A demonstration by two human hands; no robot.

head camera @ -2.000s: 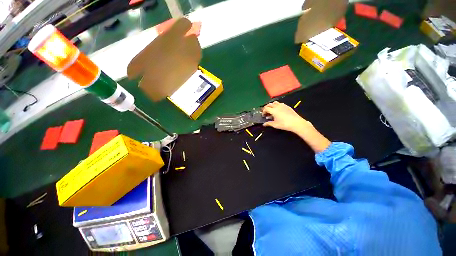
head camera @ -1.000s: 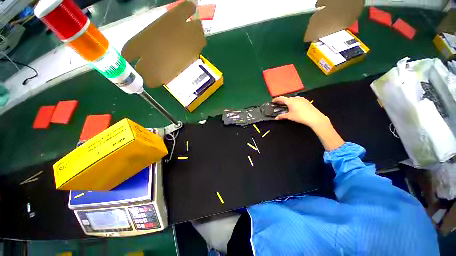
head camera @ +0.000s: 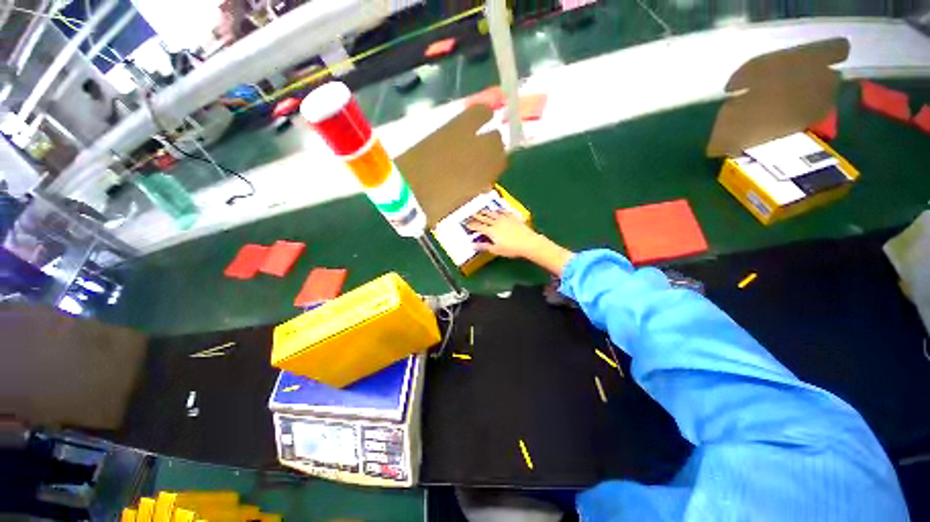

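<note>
My right hand [head camera: 502, 232] lies palm down, fingers spread, over the white papers [head camera: 456, 237] in an open yellow carton [head camera: 518, 204] on the green belt. Whether it grips a paper is hard to tell. The brown lid flap [head camera: 454, 163] stands up behind. Dark printed packs [head camera: 681, 279] on the black mat are mostly hidden by my sleeve. A closed yellow carton [head camera: 352, 331] sits tilted on the blue platform of the scale [head camera: 347, 446]. My left hand is not in view.
The signal tower light [head camera: 362, 153] rises beside the scale. Another open carton [head camera: 790, 199] and red pads [head camera: 661, 230] lie on the belt. Small yellow strips [head camera: 525, 454] are scattered on the mat. A brown board [head camera: 66, 367] stands at far left; yellow cartons [head camera: 163, 510] show below.
My right hand has left the dark packs and moved left and away onto the open carton's papers. The view has swung left, bringing the brown board and lower yellow cartons into sight.
</note>
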